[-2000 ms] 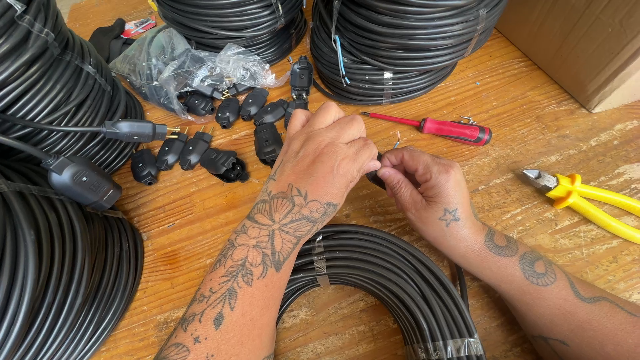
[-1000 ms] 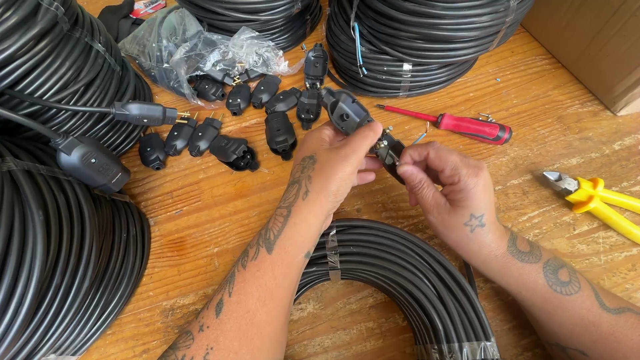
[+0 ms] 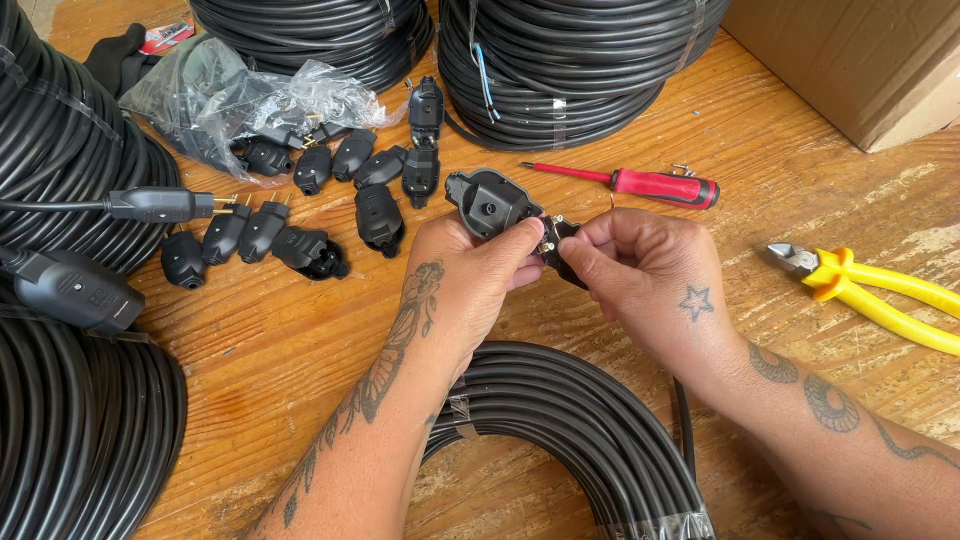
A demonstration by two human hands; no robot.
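Note:
An opened black plastic electrical connector (image 3: 491, 208) hangs between my two hands, its halves spread apart with metal terminals showing. My left hand (image 3: 480, 259) grips it near the joint, thumb on top. The fingertips of my right hand (image 3: 637, 262) pinch the lower half beside the terminals; whether they also hold a wire is hidden. Below them lies a taped coil of black cable (image 3: 555, 382). Beyond my right hand rests a red screwdriver (image 3: 660, 186) with small screws (image 3: 682, 170) beside its handle. Yellow-handled diagonal cutters (image 3: 847, 274) lie at the right.
Several black plugs and connectors (image 3: 379, 214) lie left of my hands, near a clear plastic bag (image 3: 217, 97). Large black cable coils stand at the left (image 3: 67, 135) and back (image 3: 555, 52). A cardboard box (image 3: 840, 60) occupies the back right of the wooden table (image 3: 255, 397).
The connector, mostly hidden by my hands two seconds ago, now shows spread between them. My left hand has turned, bringing its thumb onto the connector.

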